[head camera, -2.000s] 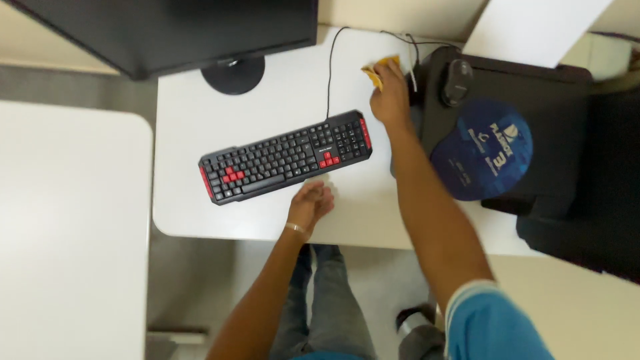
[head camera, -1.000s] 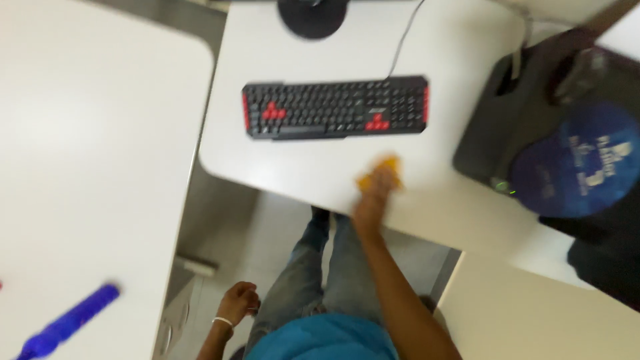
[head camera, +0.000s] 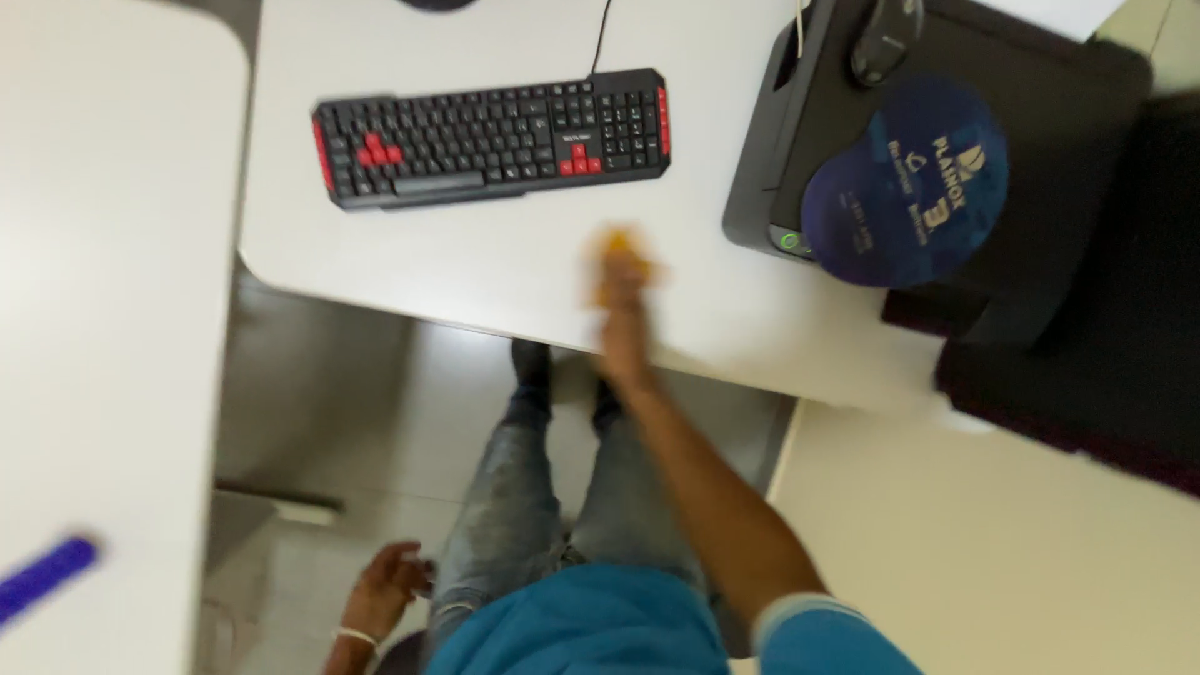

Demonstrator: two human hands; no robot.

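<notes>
My right hand (head camera: 622, 309), blurred, presses a yellow-orange cloth (head camera: 621, 251) to the white desk (head camera: 469, 253), between the front edge and the keyboard. The black keyboard with red keys (head camera: 492, 139) lies above and to the left of this hand, not touching it. My left hand (head camera: 392, 579) hangs beside my left thigh, off the desk, with a light band at the wrist; its fingers are loosely bent and apart, and nothing shows in them.
A black printer (head camera: 764, 178) stands on the right, bearing a blue mouse pad (head camera: 909, 187) and a black mouse (head camera: 886, 42). Dark material (head camera: 1116, 347) lies at the far right. Another white table (head camera: 112, 281) on the left holds a blue rod-like thing (head camera: 47, 577).
My right hand has moved with the cloth from the desk's back, near the printer, to its front part. My left hand has left the desk's front edge and dropped beside my leg.
</notes>
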